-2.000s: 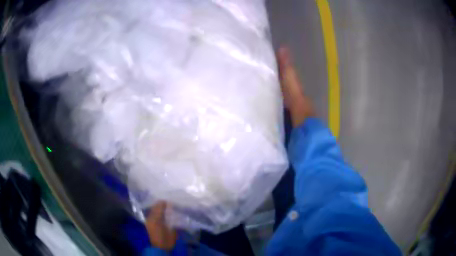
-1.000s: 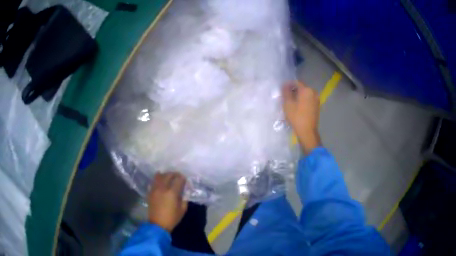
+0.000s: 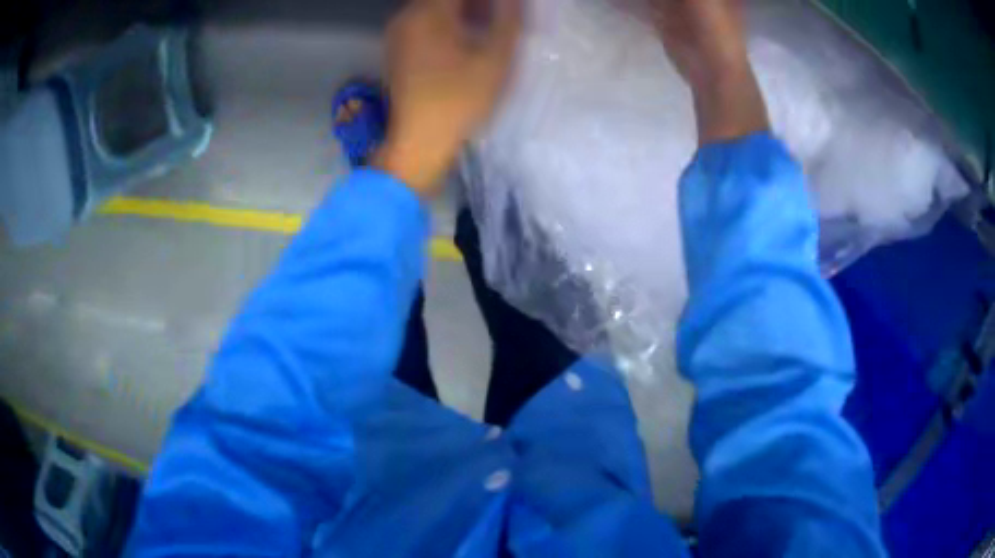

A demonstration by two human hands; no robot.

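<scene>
A large clear plastic bag (image 3: 611,142) with whitish, crumpled contents hangs at the upper centre and right, in front of my legs. My left hand (image 3: 450,82) is at the bag's upper left edge, blurred, its fingers near the top of the picture. My right hand (image 3: 704,49) is over the upper part of the bag, its fingers cut off by the top edge. Whether either hand grips the plastic cannot be seen clearly.
A pale grey-blue stool (image 3: 136,120) stands on the grey floor at the upper left, another (image 3: 68,496) at the lower left. A yellow line (image 3: 218,215) crosses the floor. A large blue crate (image 3: 906,316) is at the right. A green bench edge (image 3: 911,55) shows upper right.
The view has swung, so the bench now shows at the upper right. Both hands have moved up in the picture, to the bag's upper part. The stools have come into view.
</scene>
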